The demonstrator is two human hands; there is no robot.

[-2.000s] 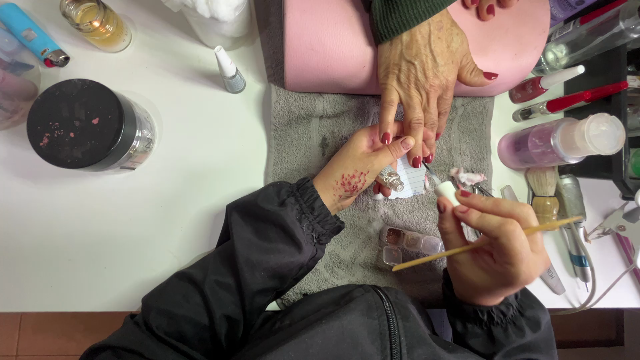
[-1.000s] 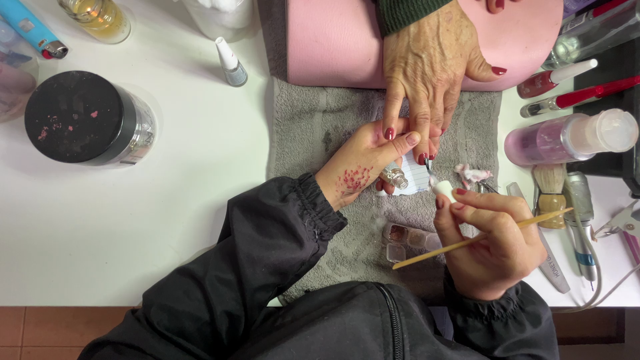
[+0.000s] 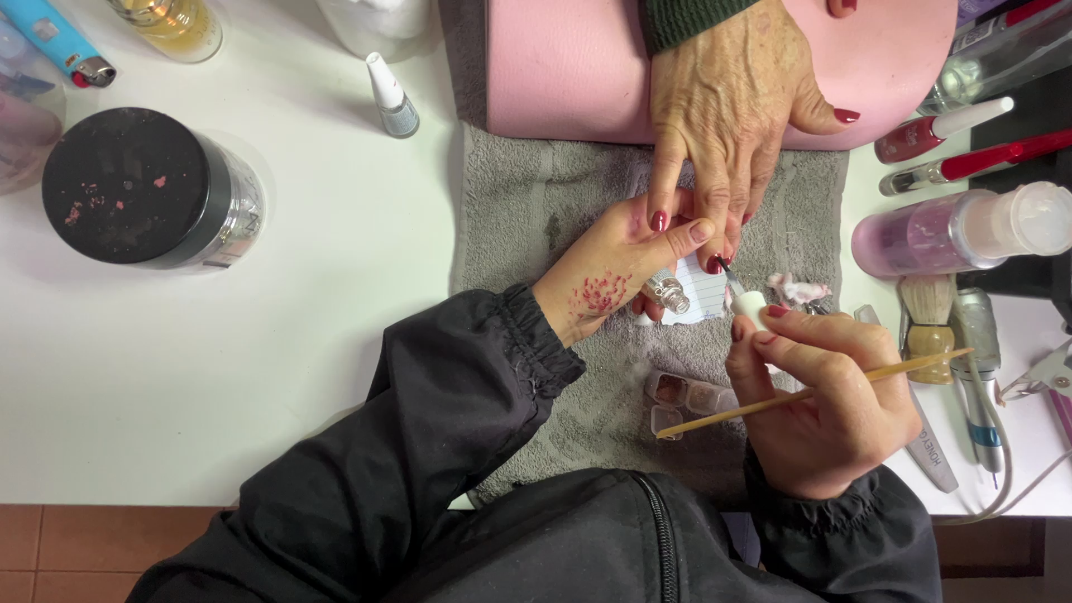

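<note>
My left hand (image 3: 620,264), its back dotted with red polish, holds a small clear nail polish bottle (image 3: 670,293) in its fingers, with the thumb against a finger of another person's hand (image 3: 729,109). That hand has dark red nails and lies palm down. Between my right hand's (image 3: 825,385) thumb and fingers is a white-capped polish brush (image 3: 748,308), its tip at one red nail. A thin wooden stick (image 3: 900,366) also lies across the right hand's fingers. Lined paper (image 3: 702,289) lies under the bottle, on a grey towel (image 3: 544,218).
A pink cushion (image 3: 569,75) supports the other person's wrist. To the right are a purple liquid bottle (image 3: 909,234), a brush (image 3: 928,327), a nail file (image 3: 931,448) and a corded nail drill (image 3: 980,377). Small clear boxes (image 3: 703,396) lie near me; a black-lidded jar (image 3: 126,184) stands left.
Both my hands keep their holds on the bottle and the brush. The brush has moved slightly against the other person's nail. Little else has changed.
</note>
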